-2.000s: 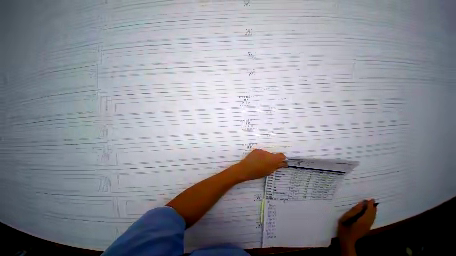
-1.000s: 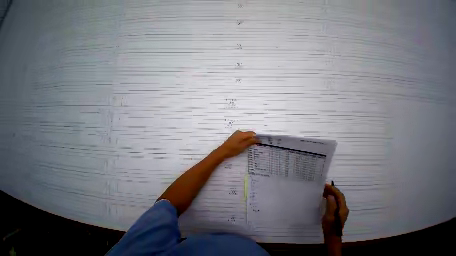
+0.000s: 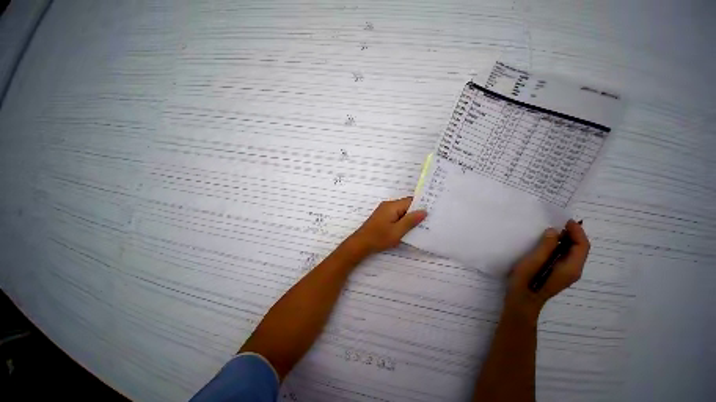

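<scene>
A white order sheet [image 3: 510, 149] with a printed grid, a dark header bar and a blank lower part is held tilted over the marker paper. A yellow strip shows along its left edge. My left hand [image 3: 390, 224] grips its lower left edge, thumb on top. My right hand [image 3: 553, 263] holds a black pen [image 3: 550, 265] and is at the sheet's lower right corner. The fingers under the sheet are hidden. Small handwriting or print shows near the sheet's left edge, too blurred to read.
The large white marker paper [image 3: 235, 173] with long thin parallel lines and small printed labels covers the table. Its curved near edge shows at the lower left, with dark floor beyond. A dark line runs at the upper left.
The order sheet has moved up and forward and is turned clockwise. My left hand has shifted from its top left corner to its lower left. My right hand with the pen has moved up to the sheet.
</scene>
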